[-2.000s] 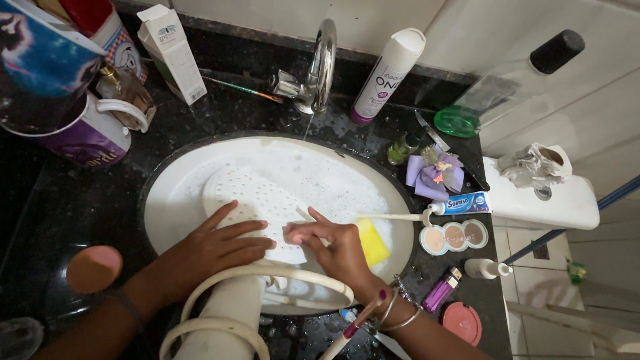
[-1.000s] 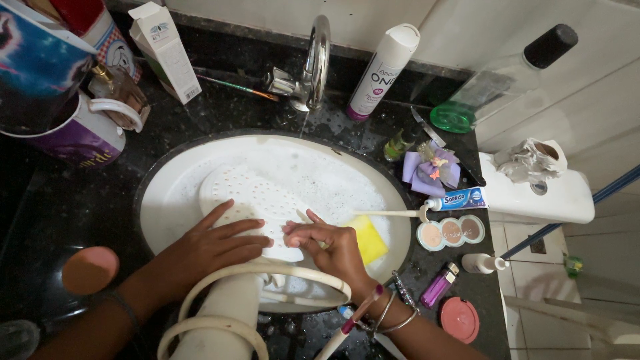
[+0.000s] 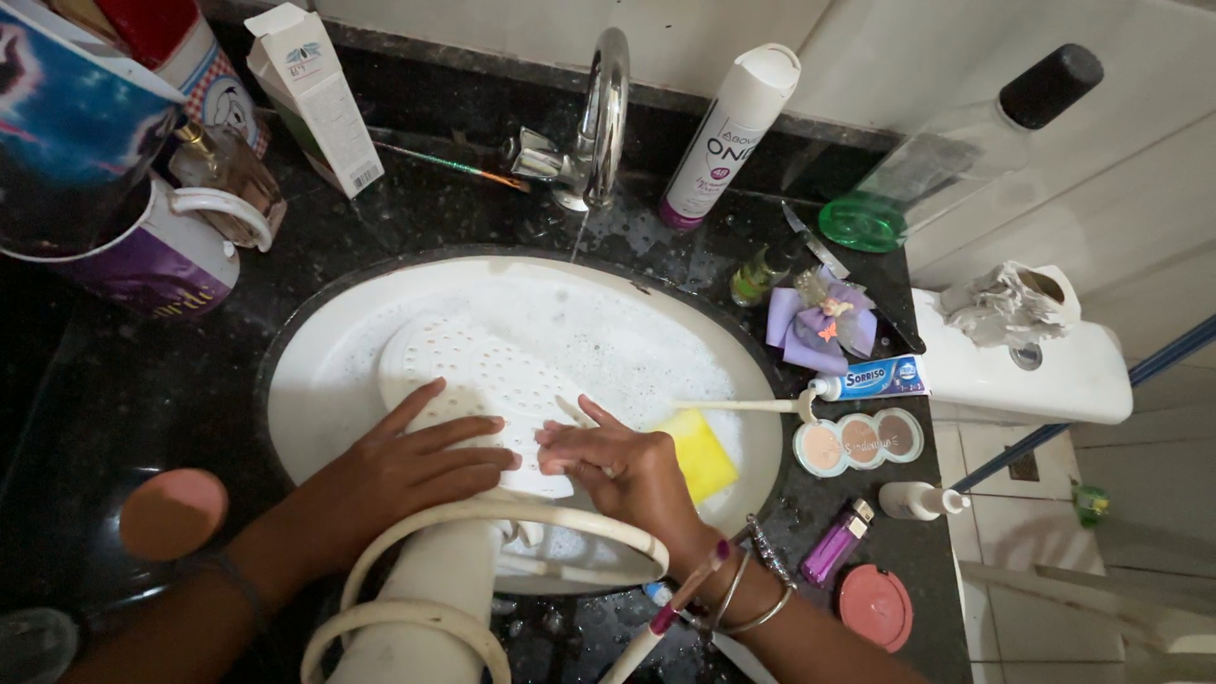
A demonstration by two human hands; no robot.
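Note:
A white perforated plastic piece [image 3: 475,366] with rows of small holes lies tilted in the oval sink [image 3: 323,313], which holds soapy water. My left hand [image 3: 427,461] rests spread on its lower left part. My right hand [image 3: 617,465] touches its lower right edge with bent fingers; whether something small is pinched there cannot be told. A yellow sponge [image 3: 701,456] lies in the sink just right of my right hand, beneath a thin white handle [image 3: 741,406] that reaches over the rim.
A white pipe with rings [image 3: 418,608] rises at the near edge. Behind the sink stand a chrome faucet [image 3: 603,123], a spray can [image 3: 731,138] and a white carton [image 3: 318,104]. Mugs [image 3: 180,256] are at left; toothpaste [image 3: 879,378], a lighter [image 3: 836,541] and compacts [image 3: 860,444] at right.

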